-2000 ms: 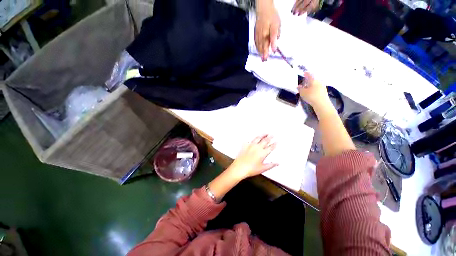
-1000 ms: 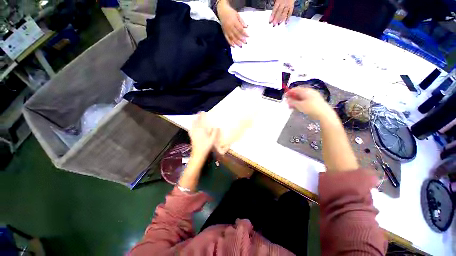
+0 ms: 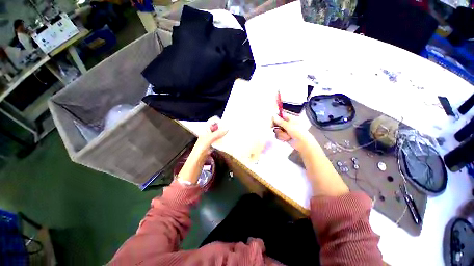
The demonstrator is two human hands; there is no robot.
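My left hand (image 3: 209, 137) is at the near left edge of a white paper sheet (image 3: 247, 111), thumb on top, gripping it. The sheet's lower edge blends into the white table. My right hand (image 3: 289, 131) holds a red pencil (image 3: 280, 104) upright, to the right of the sheet. A dark garment (image 3: 200, 67) lies heaped at the table's left end, behind my left hand. A dark phone (image 3: 293, 107) lies partly hidden behind my right hand.
A grey fabric bin (image 3: 130, 150) stands left, a reddish basket (image 3: 207, 176) below the table. The grey-brown mat (image 3: 358, 195) holds buttons (image 3: 382, 166), a black tray (image 3: 331, 111), a pincushion (image 3: 384, 127) and a dark-handled tool (image 3: 412, 208). Patterned cloth shows across the table.
My left hand has lifted from lying flat and now grips the sheet. My right hand has drawn back towards me with the pencil. The other person's hands have left the view.
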